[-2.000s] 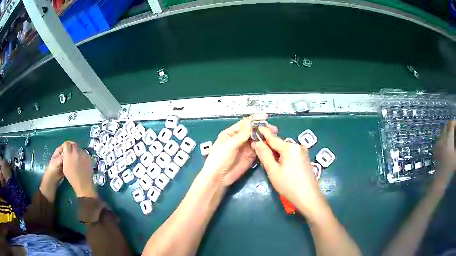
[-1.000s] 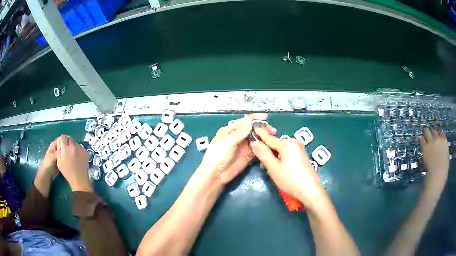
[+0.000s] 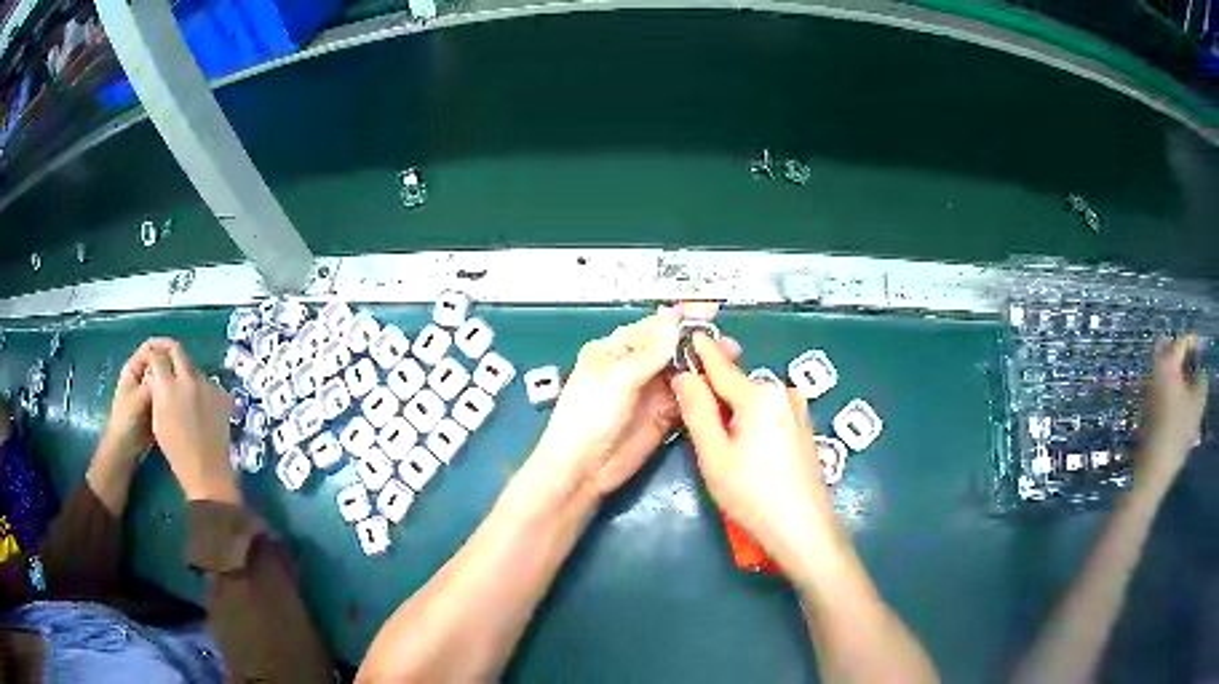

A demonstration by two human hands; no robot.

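Observation:
My left hand (image 3: 608, 408) holds a small dark-centred housing (image 3: 691, 345) up at its fingertips, near the rail. My right hand (image 3: 749, 434) meets it there, its thumb and forefinger at the housing. The orange-handled tool (image 3: 750, 547) is in my right hand, its handle showing below the palm; its tip is hidden by the fingers. Several white square housings lie right of my hands, one of them here (image 3: 857, 424). A single housing (image 3: 542, 385) lies just left of my left hand. A large pile of housings (image 3: 417, 412) lies further left.
A pale metal rail (image 3: 535, 278) edges the bench; beyond it a green belt (image 3: 575, 174) carries small parts. A grey post (image 3: 214, 160) rises at left. A neighbour's hands (image 3: 181, 408) are at left. Another person's hand (image 3: 1172, 401) is over the clear blister tray (image 3: 1069, 468) at right.
The tool's orange handle has swung a little left under my right hand. My hands stay together at the housing. The hand at the right tray has shifted about over it.

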